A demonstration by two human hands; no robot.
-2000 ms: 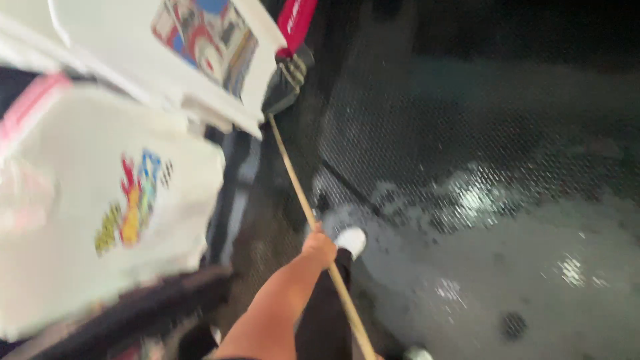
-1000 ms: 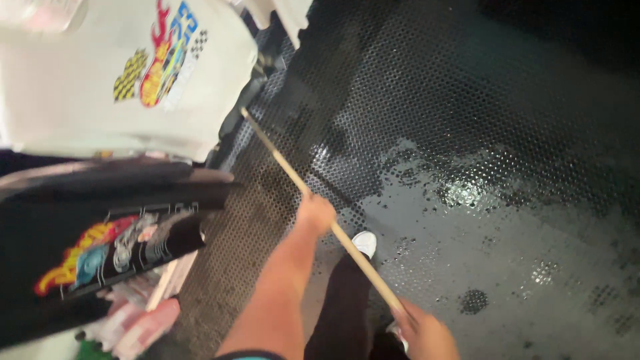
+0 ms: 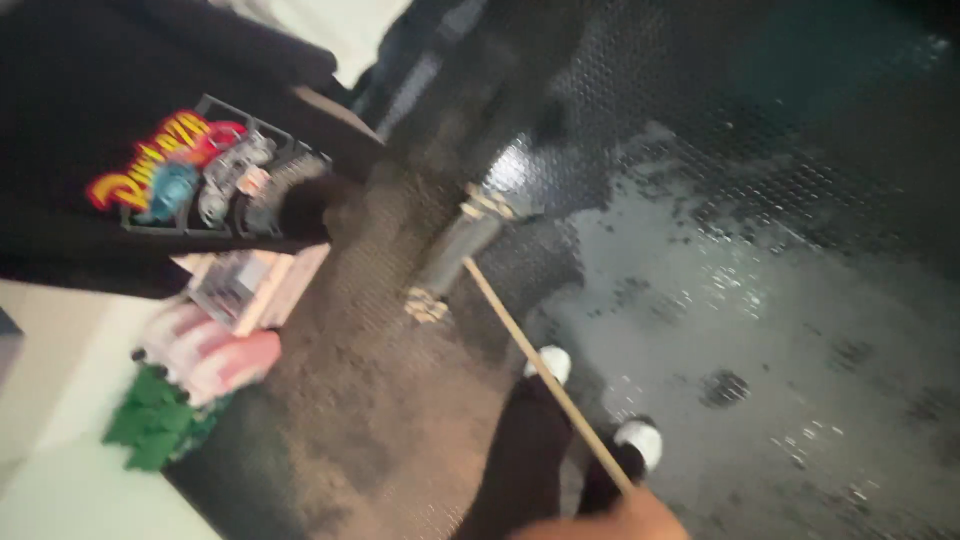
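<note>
At the bottom edge, my right hand, blurred, is closed around a pale wooden pole. The pole slants up and left to a long grey head, which has beige tufted or wrapped ends and lies on the dark textured floor. Whether it is a mop or a broom head cannot be told. Blurred skin left of my right hand, at the frame's bottom, may belong to my left hand; its grip is hidden. Two white shoes stand near the pole.
Wet patches shine on the grey floor at right. At left are a black printed cloth, a small wooden box-like object, a pink object and green foliage. White material hangs at the top.
My left hand no longer shows on the middle of the pole, where it was a second ago. The grey head has come into view. The view has shifted toward the black printed cloth.
</note>
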